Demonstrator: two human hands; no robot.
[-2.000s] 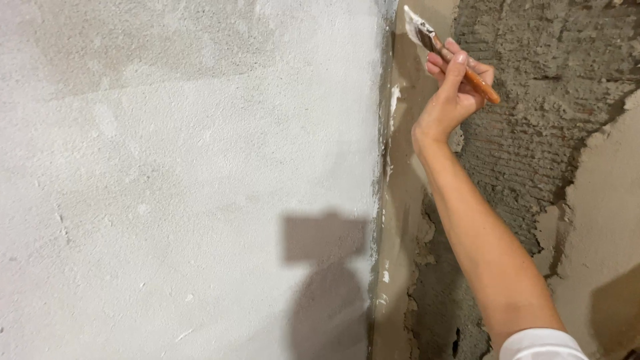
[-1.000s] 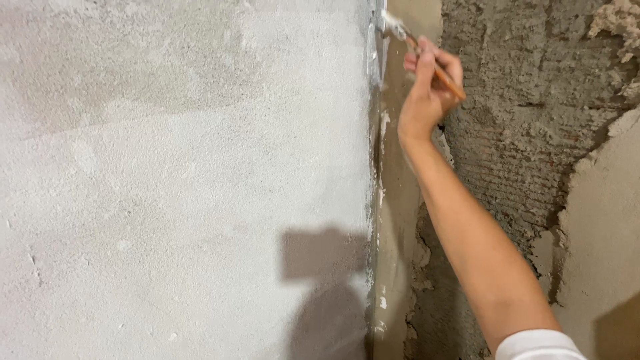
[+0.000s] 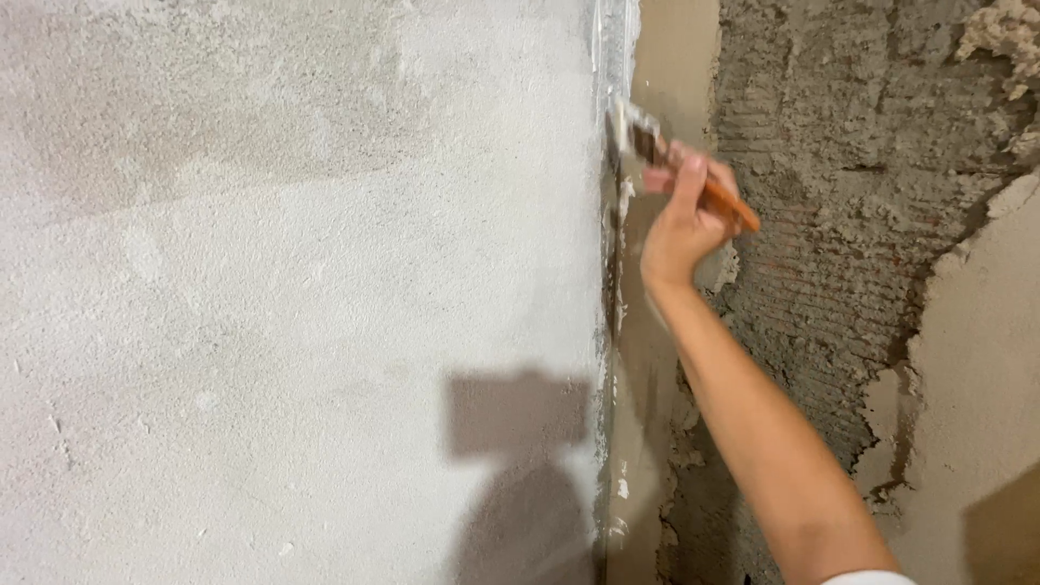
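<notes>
My right hand (image 3: 686,207) grips a paintbrush (image 3: 719,203) by its orange-brown handle, thumb and fingers around it near the dark ferrule. The bristles, coated in white paint, point up and left and meet the corner strip (image 3: 613,69) where two walls join. Wet-looking white paint covers the upper part of that strip; lower down the corner line is dark and patchy. To the left is the white painted wall (image 3: 366,284), with greyish patches near its top. My left hand is out of the frame.
Right of the corner runs a beige plaster band (image 3: 674,65) with white smears. Beyond it lies rough, ridged grey mortar (image 3: 845,162) with broken edges, then smoother beige plaster (image 3: 983,349). A shadow falls on the lower white wall.
My right hand has moved down along the corner with the brush. Two seconds ago the bristles were over the beige band; now they are at the corner. More white shows on the upper strip.
</notes>
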